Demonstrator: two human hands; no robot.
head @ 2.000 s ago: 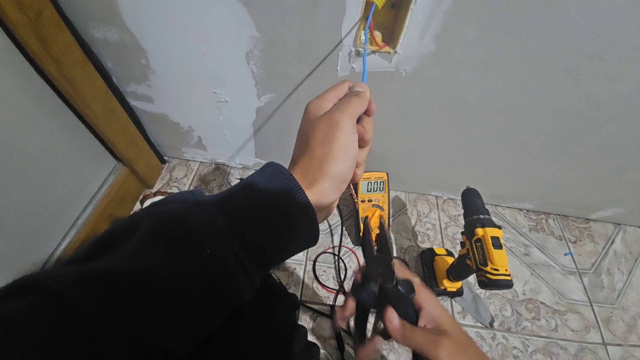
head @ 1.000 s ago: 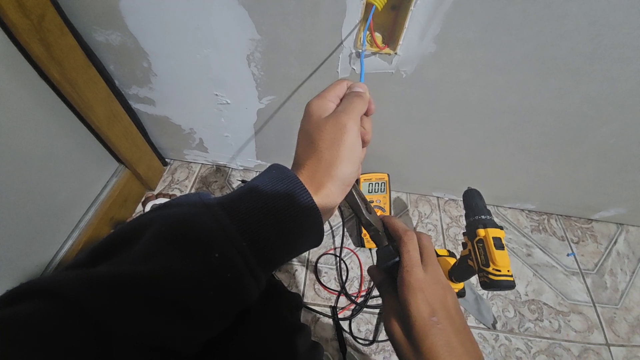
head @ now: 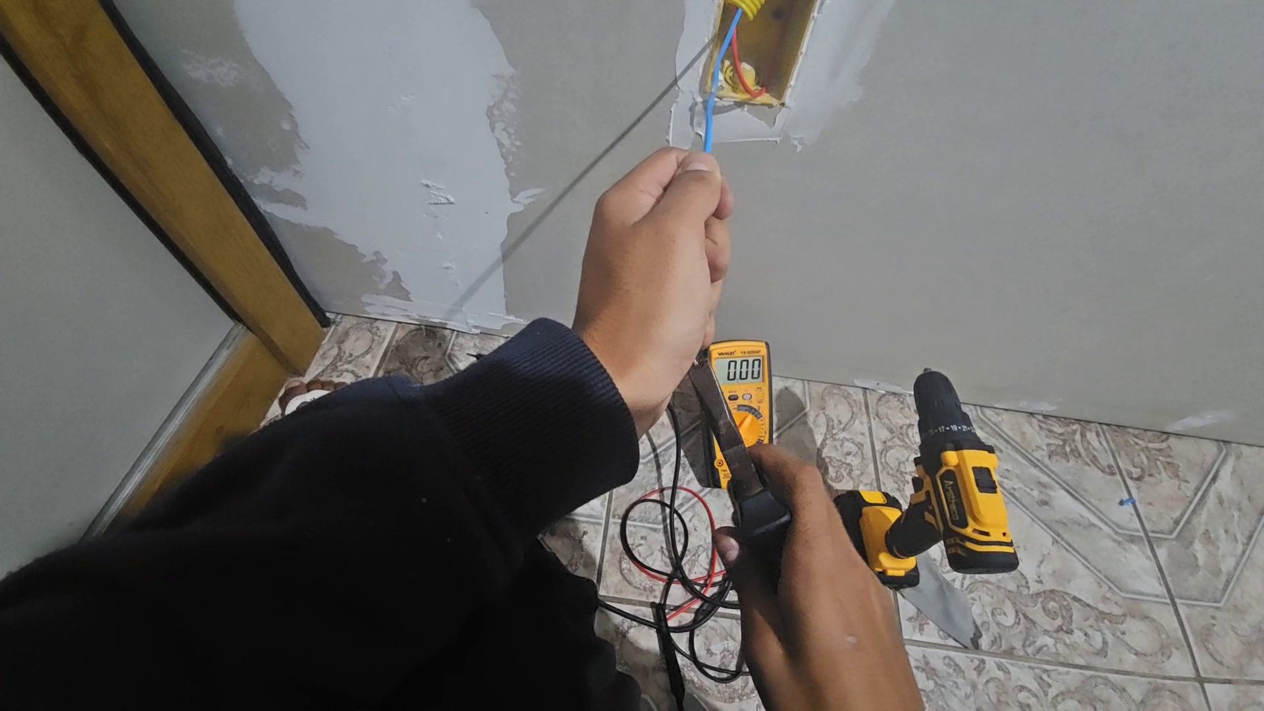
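My left hand [head: 662,257] pinches a blue insulated wire [head: 712,109], which comes out of a yellow corrugated conduit [head: 749,8] at a wall box [head: 780,49]. A red wire [head: 739,71] curls inside that box. Lower down, my right hand [head: 815,583] is closed around the dark handle of a narrow-jawed hand tool [head: 729,425], perhaps pliers. Its metal end points up beside my left wrist; whether the jaws touch anything is hidden. Behind the tool, a yellow digital multimeter [head: 746,370] rests on the floor, showing zeros.
A yellow and black cordless drill [head: 963,484] stands on the tiled floor right of my right hand, with a grey flat blade [head: 943,602] near its base. Black and red test leads [head: 676,563] lie coiled below the multimeter. A wooden door frame [head: 188,188] is at the left.
Two seconds ago the tool was upright with its handles spread in front of the multimeter; now it is tilted left, close to my left wrist. My left hand stays on the blue wire.
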